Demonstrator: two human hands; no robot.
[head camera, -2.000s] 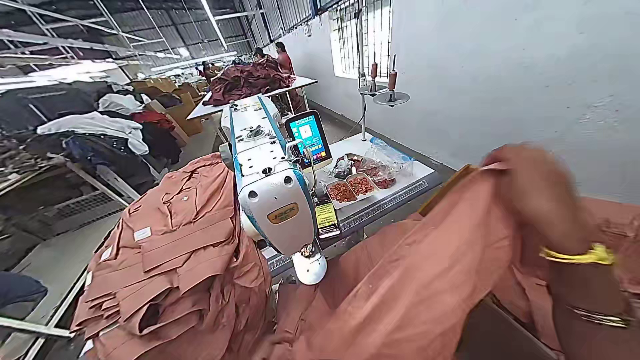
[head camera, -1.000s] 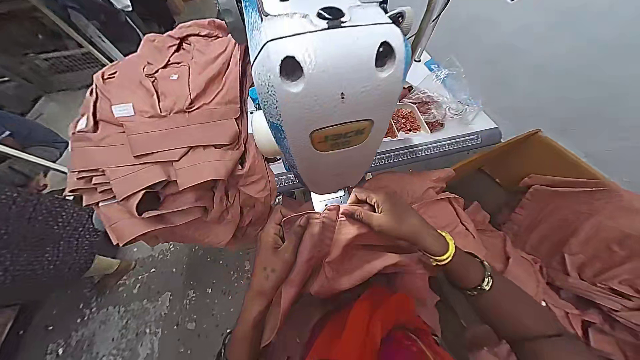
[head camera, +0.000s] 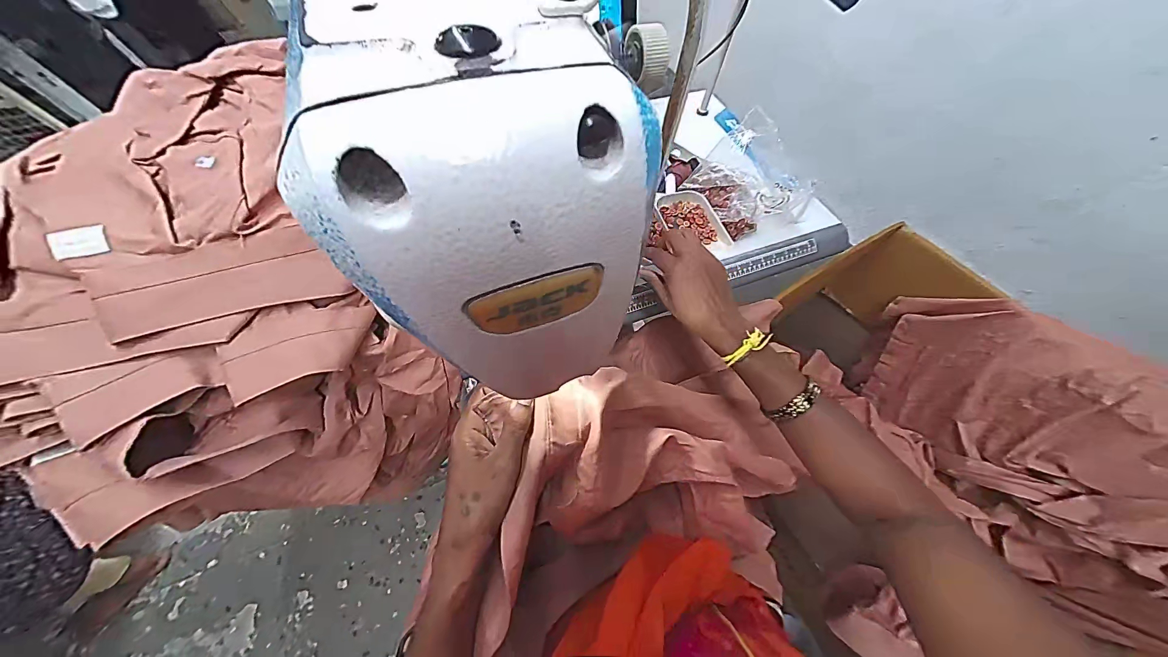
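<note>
A white Jack sewing machine head (head camera: 474, 201) fills the upper middle and hides its own needle area. Under its lower edge my left hand (head camera: 488, 433) holds the edge of a salmon-coloured garment (head camera: 630, 438), which hangs down toward my lap. My right hand (head camera: 689, 278), with a yellow thread and a metal bracelet at the wrist, is off the garment. Its fingertips are at the near edge of a white tray of small reddish buttons (head camera: 689, 217), right of the machine head. Whether they hold a button cannot be told.
Stacked salmon garments (head camera: 210, 301) lie left of the machine. More garments (head camera: 1004, 392) rest at the right, by a yellowish-brown box (head camera: 899, 265). A clear plastic bag (head camera: 762, 173) lies behind the button tray. A ruler strip (head camera: 776, 258) runs along the machine table's front edge.
My right hand has left the cloth beneath the machine head and moved forward and right to the button tray. My left hand remains on the garment. The view is closer to the machine.
</note>
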